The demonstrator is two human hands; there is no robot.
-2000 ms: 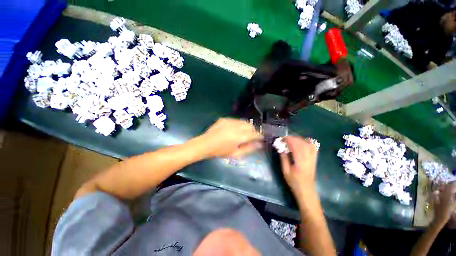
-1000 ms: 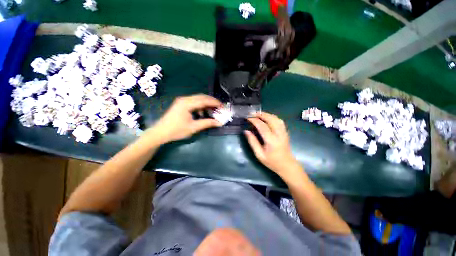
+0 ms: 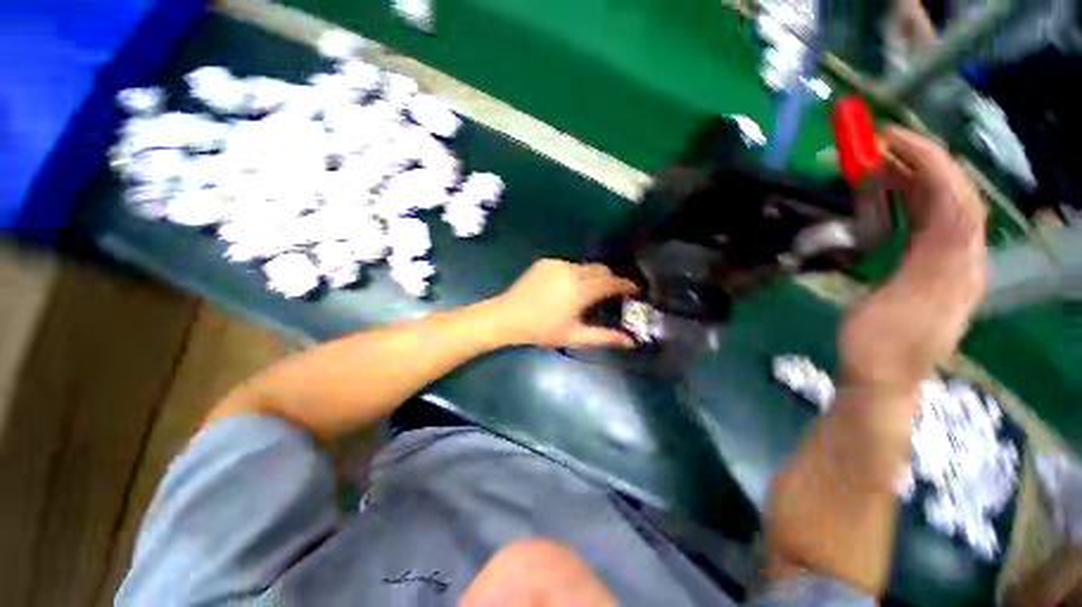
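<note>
A white plastic module (image 3: 641, 318) sits at the foot of the dark hand press (image 3: 742, 225), between the thumb and fingers of my left hand (image 3: 570, 306). My left hand grips it from the left side. My right hand (image 3: 920, 255) is raised on the right of the press, beside the red grip (image 3: 855, 140) of the lever. The fingers are blurred and partly behind the grip, so whether they close on it cannot be told. The fixture under the module is mostly hidden.
A large loose heap of white modules (image 3: 309, 166) lies on the left of the dark green bench. A blue bin (image 3: 71, 107) stands at far left. Another white heap (image 3: 963, 462) lies at right, partly behind my right forearm. The green conveyor (image 3: 570, 71) runs behind. Another person's dark sleeve shows top right.
My right hand has moved from beside the fixture up to the red lever grip. My left hand stays at the press foot with the module. The camera view has turned.
</note>
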